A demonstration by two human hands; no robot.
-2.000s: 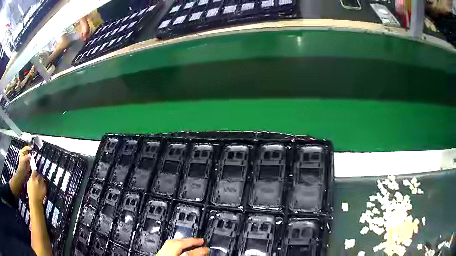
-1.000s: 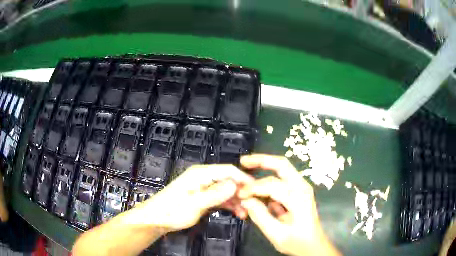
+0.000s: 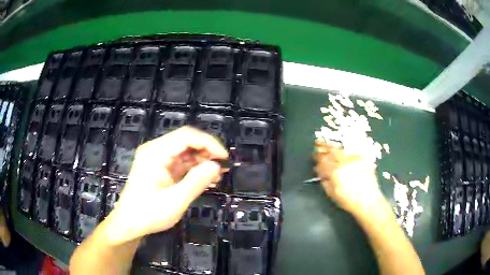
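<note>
My left hand (image 3: 161,185) is over the middle of the black blister tray (image 3: 281,126), thumb and forefinger close together. A tiny dark spot with a bright point shows at its fingertips; whether it is held is unclear. My right hand (image 3: 346,174), blurred, is at the lower left edge of the heap of cream-white pads (image 3: 344,126). A slim silvery tool (image 3: 311,181) sticks out from its fingers; any pad in them is hidden. Black housings (image 3: 257,88) lie in the tray pockets, some hidden by my left hand.
A smaller pile of whitish slips (image 3: 405,201) lies right of my right forearm. Another black tray (image 3: 466,172) is at the far right, partly shown. A white rail (image 3: 360,80) and green belt (image 3: 322,40) run behind, with a white post (image 3: 456,72) at upper right. Another tray edge shows far left.
My hands, together over the tray a second ago, are now apart. My right hand has moved right to the pad heap; my left hand stays over the tray. The view has shifted slightly.
</note>
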